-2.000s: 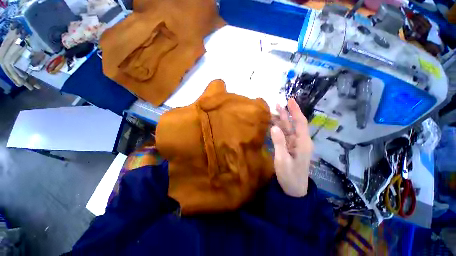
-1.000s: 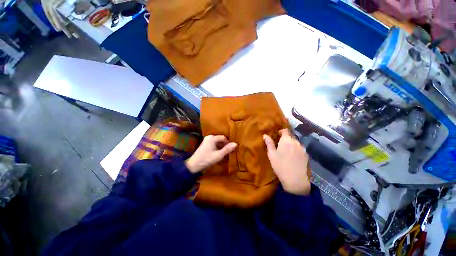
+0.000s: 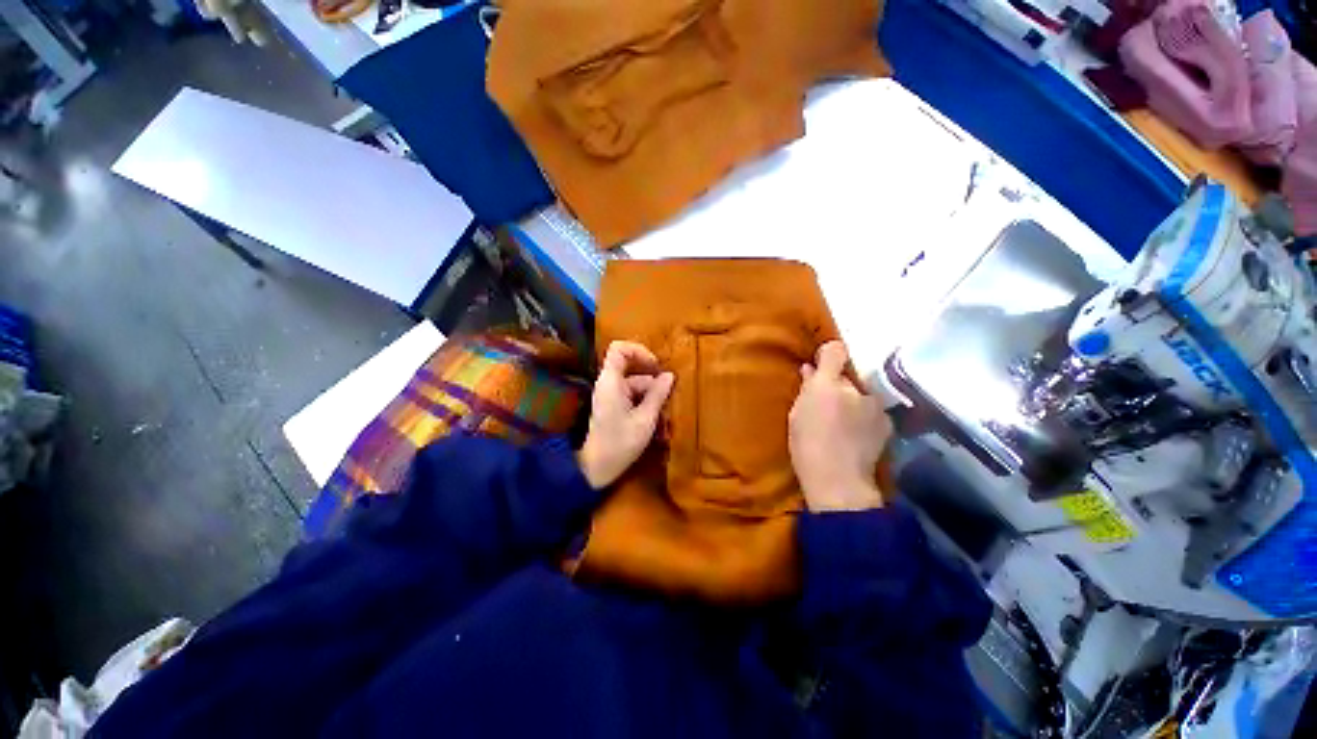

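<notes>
A rust-brown garment panel (image 3: 751, 549) lies over my lap and the table's front edge. A raised pocket (image 3: 744, 419) of the same colour shows on it. My left hand (image 3: 624, 416) pinches the panel at the pocket's left side. My right hand (image 3: 838, 433) grips the panel near its right edge, fingers bent on the cloth. A second brown panel (image 3: 650, 145) with a folded pocket shape lies on the table beyond my hands.
The overlock machine (image 3: 1228, 375) stands at the right, with a shiny metal plate (image 3: 997, 332) beside its needle area. Plaid fabric (image 3: 448, 412) lies at my left. A pink fabric bundle (image 3: 1213, 80) is at the far right. A white board (image 3: 303, 195) stands at the left.
My left hand has come into view and taken hold of the panel; my right hand has moved from beside the machine onto it. The panel now lies flatter, with its pocket spread out.
</notes>
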